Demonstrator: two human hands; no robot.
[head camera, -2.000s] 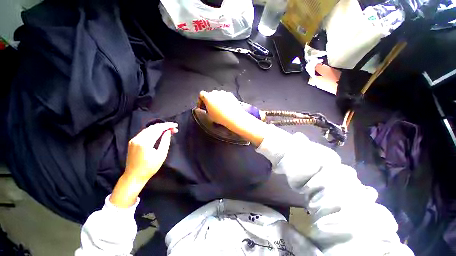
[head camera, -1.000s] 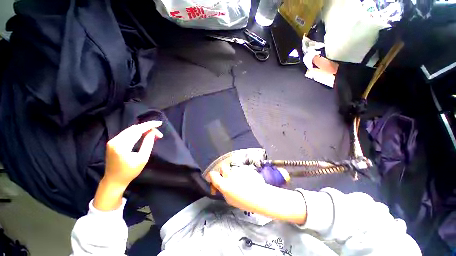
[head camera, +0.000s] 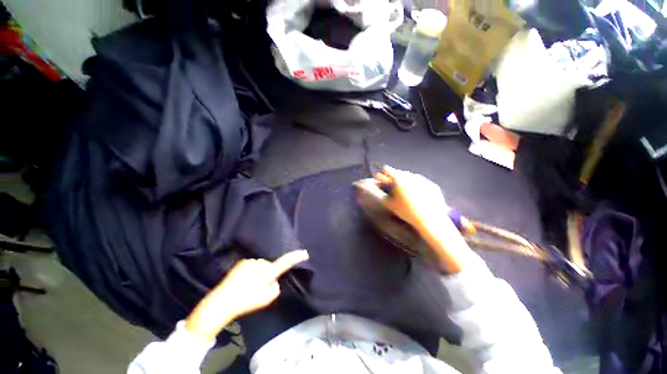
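Note:
My right hand (head camera: 417, 208) is closed around the steam iron (head camera: 387, 219), which is blurred and mostly hidden under the hand. The iron is at the right side of a dark navy garment panel (head camera: 333, 226) on the pressing table. My left hand (head camera: 252, 288) is at the panel's left part, its index finger extended toward the cloth. Whether its other fingers hold any cloth is hard to tell. The steam hose and cord (head camera: 505, 239) run from the iron to the right.
A large pile of dark garment panels (head camera: 168, 153) lies at left. At the back are a plastic bag (head camera: 329, 62), scissors (head camera: 398, 113), a bottle (head camera: 422, 51), a phone (head camera: 440, 109) and a brown packet (head camera: 472, 44). A hose support (head camera: 601, 142) stands at right.
My right hand and the iron have moved away from my body, up the panel and to the right. My left hand has moved right and nearer my body. The view has shifted.

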